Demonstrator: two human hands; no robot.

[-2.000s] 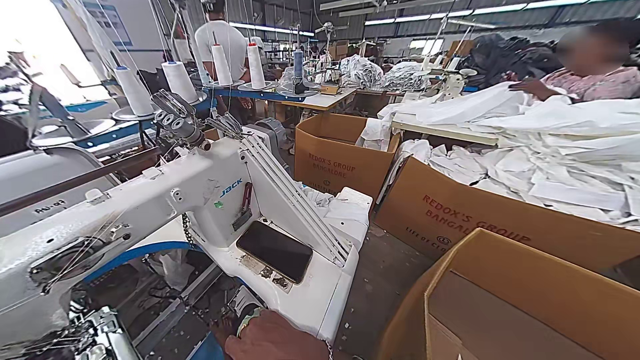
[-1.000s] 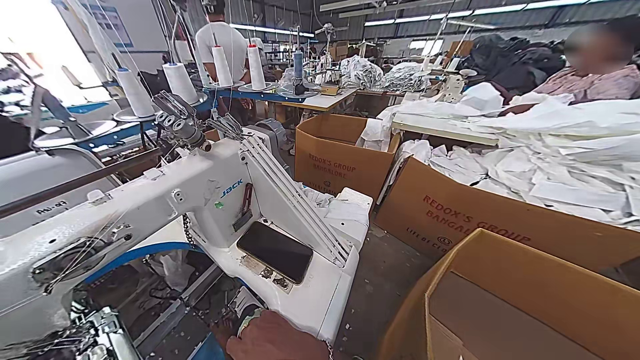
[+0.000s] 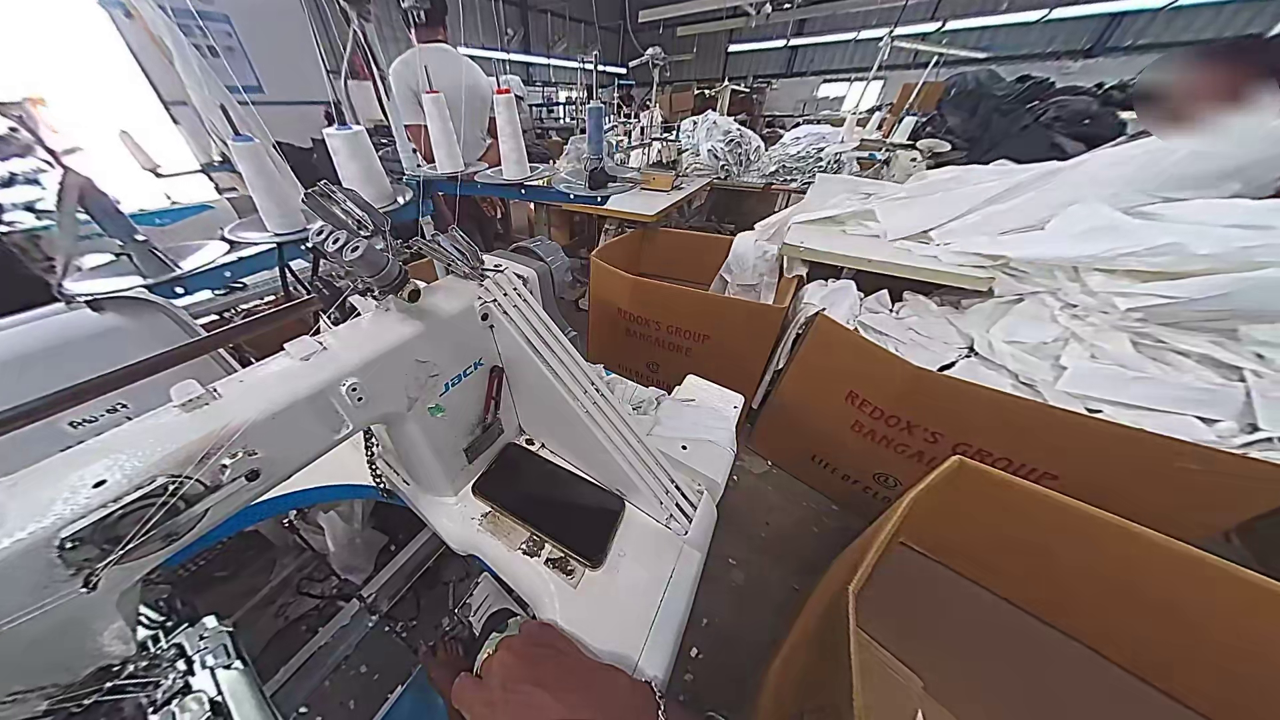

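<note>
My right hand (image 3: 550, 675), with a bracelet at the wrist, is at the bottom edge beside the lower end of a white Jack sewing machine (image 3: 400, 340). Its fingers curl at a pale and dark part near the machine's base; whether they grip it is hidden. Skin showing just left of them cannot be clearly assigned to a hand. No clearly recognisable left hand shows. A black smartphone (image 3: 550, 503) lies on the machine's flat base, above my right hand. To the lower left is the metal sewing mechanism (image 3: 205, 665).
An open cardboard box (image 3: 1080, 590) stands at lower right. Behind it, more boxes (image 3: 690, 335) adjoin a table heaped with white fabric (image 3: 1100, 300), where a person is. Thread cones (image 3: 268, 185) rise behind the machine. Another person (image 3: 440, 90) stands farther back.
The person at the right has raised white fabric in front of them; earlier it lay lower. My right hand has moved slightly to the right since the first frame. The smartphone has stayed in place.
</note>
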